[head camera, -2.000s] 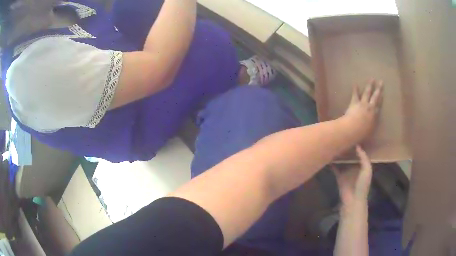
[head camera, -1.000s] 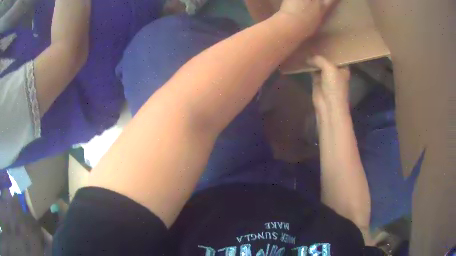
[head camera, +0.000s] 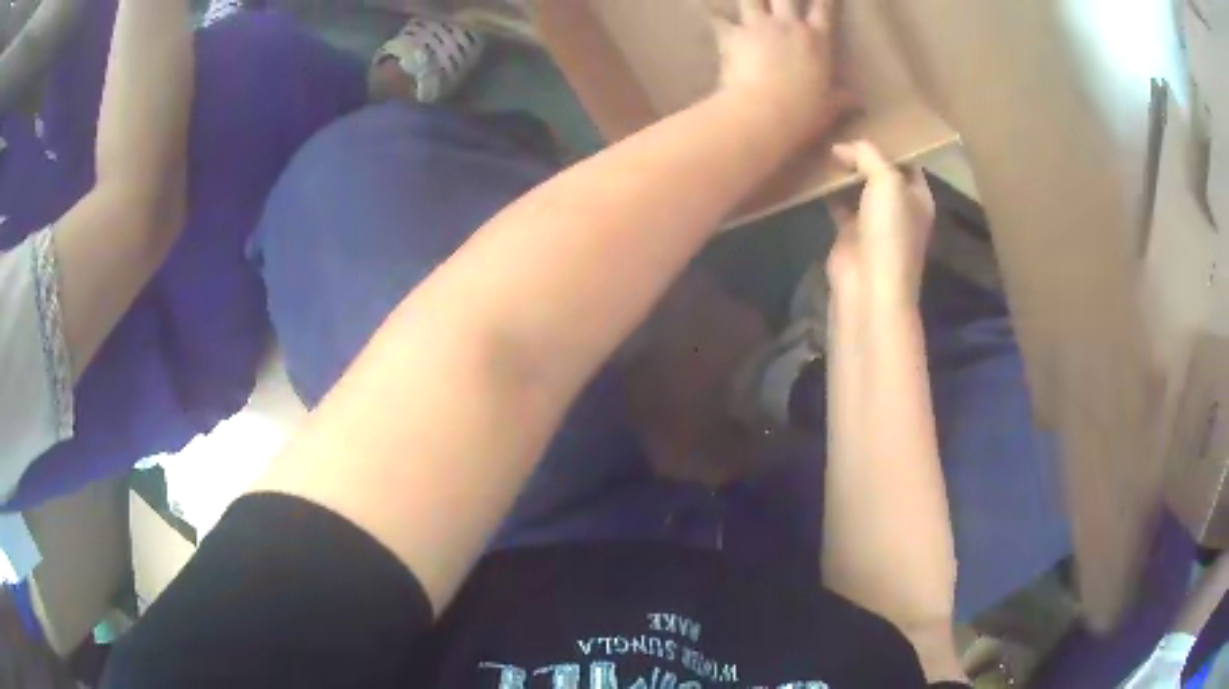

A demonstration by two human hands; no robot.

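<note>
The folded box (head camera: 647,54), an open brown cardboard tray, is at the top centre, cut off by the picture's top edge and tilted. Its long lid flap (head camera: 1031,242) hangs down the right side, blurred. My left hand (head camera: 782,61) is inside the tray, fingers spread, its palm low against the inside near the front wall; the exact contact is hidden. My right hand (head camera: 883,215) is at the near edge from below, with a digit over the rim, and grips it. The tray's far end is out of view.
A seated person in purple (head camera: 202,202) is close on the left, with a bare arm hanging near. A patterned shoe (head camera: 426,61) is on the floor. Brown cartons (head camera: 1193,256) stand at the right edge, beyond the lid flap. Another person's hand shows at the lower right.
The box first shifted up in view. Since one second ago its near edge has moved left and slants more. The lid flap has shifted left and tilted, uncovering cartons at right.
</note>
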